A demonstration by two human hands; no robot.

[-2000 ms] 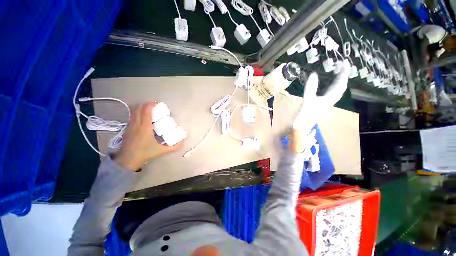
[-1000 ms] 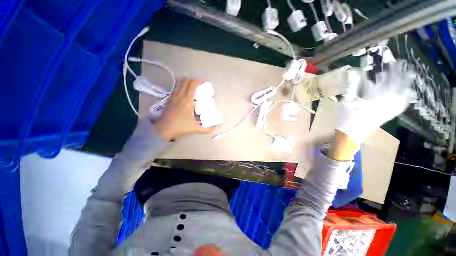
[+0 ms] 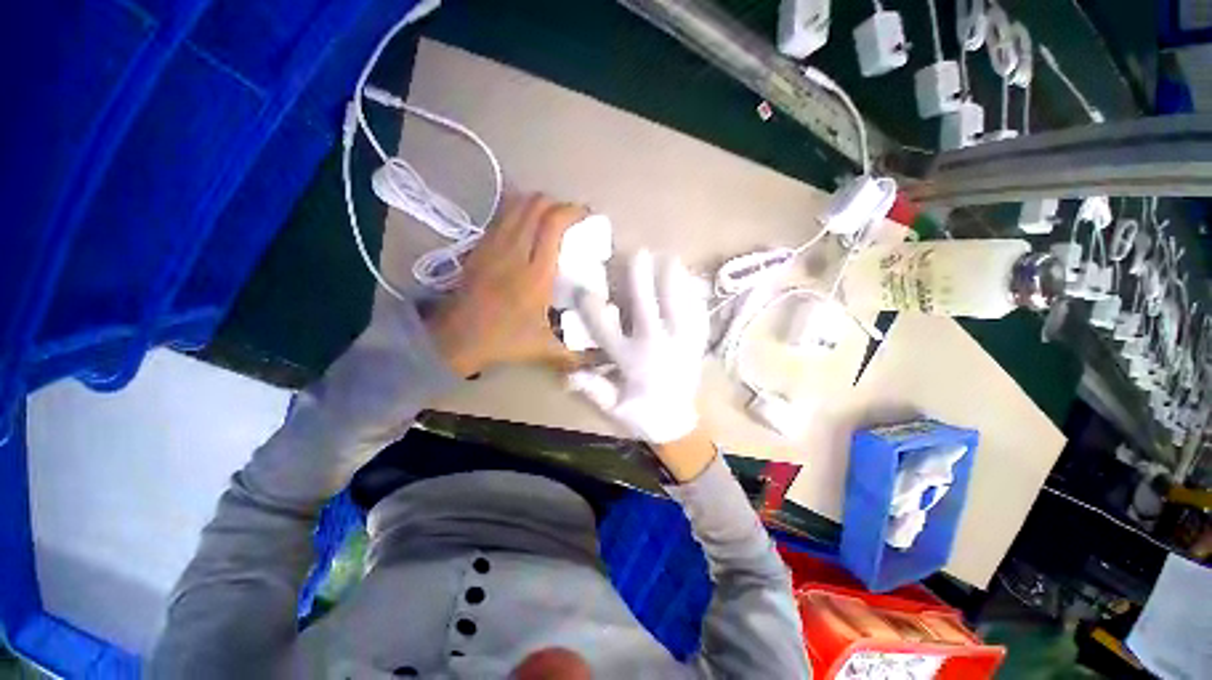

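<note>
My bare left hand (image 3: 503,295) is closed round several white power adapters (image 3: 585,253) held side by side above the beige cardboard mat (image 3: 512,120). Their thin white cords (image 3: 423,199) hang out on the far side of the hand, in a coiled bundle at the mat's left edge. My gloved right hand (image 3: 647,348) is at the right side of the adapters, fingers spread and touching or just over them; the glare of the glove hides the exact contact. More white adapters with cords (image 3: 778,412) lie on the mat right of my hands.
A pale bottle with a metallic top (image 3: 950,278) lies at the mat's back right. A small blue bin (image 3: 912,502) with white items stands at right, a red bin (image 3: 877,638) below it. Adapters (image 3: 880,45) sit on the dark green conveyor behind a metal rail. Blue crates (image 3: 146,160) are at left.
My gloved right hand has come from beside the conveyor at right to the adapters in my left hand. The view has shifted, and the blue bin is uncovered.
</note>
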